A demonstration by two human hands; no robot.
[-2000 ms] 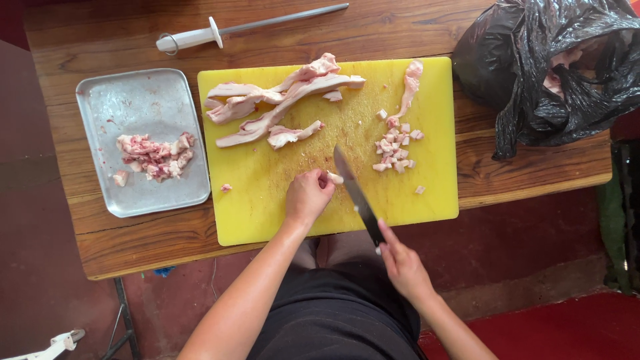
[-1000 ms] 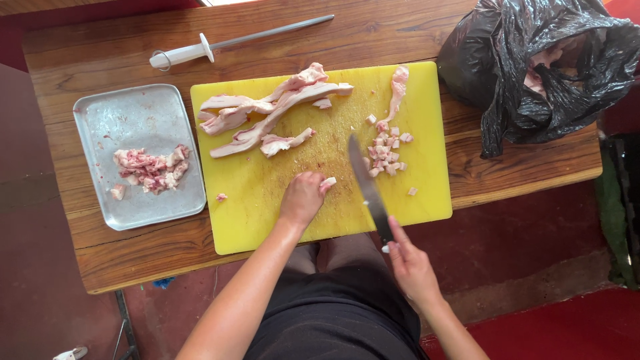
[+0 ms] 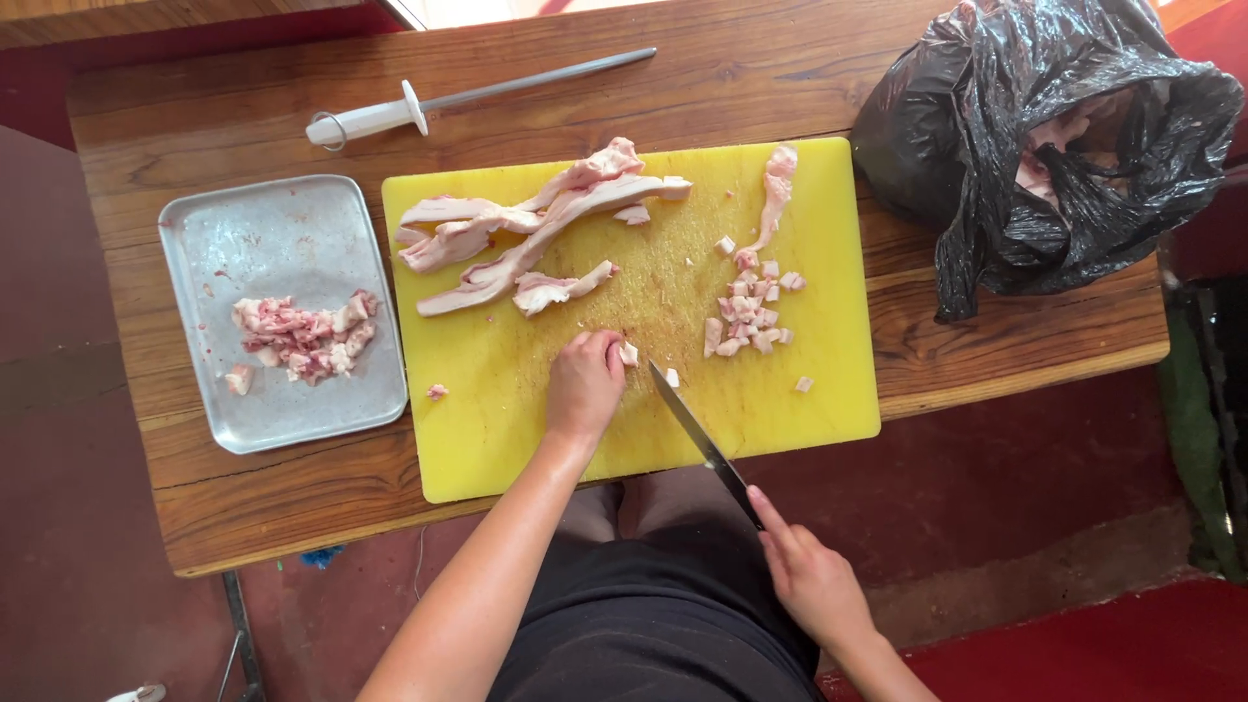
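Observation:
My left hand (image 3: pixel 587 382) pinches a small piece of pale fatty meat (image 3: pixel 629 354) against the yellow cutting board (image 3: pixel 468 409). My right hand (image 3: pixel 814 580) grips the handle of a kitchen knife (image 3: pixel 700 441), its tip just right of that piece. A white cut cube (image 3: pixel 673 377) lies beside the blade tip. Farther right is a cluster of diced fat (image 3: pixel 749 317), with a thin strip (image 3: pixel 777 195) above it. Long strips of fatty meat (image 3: pixel 546 229) lie across the board's upper left, and a shorter piece (image 3: pixel 561 290) sits below them.
A metal tray (image 3: pixel 234 424) holding reddish trimmings (image 3: pixel 307 336) stands left of the board. Behind it, a honing steel with a white handle (image 3: pixel 366 121) lies on the wooden table (image 3: pixel 760 68). At the right is a black plastic bag (image 3: pixel 916 127) with meat visible inside.
A white cube now lies apart by the blade tip, right of my left hand. My right hand has shifted the knife; its tip is lower on the board than one second ago.

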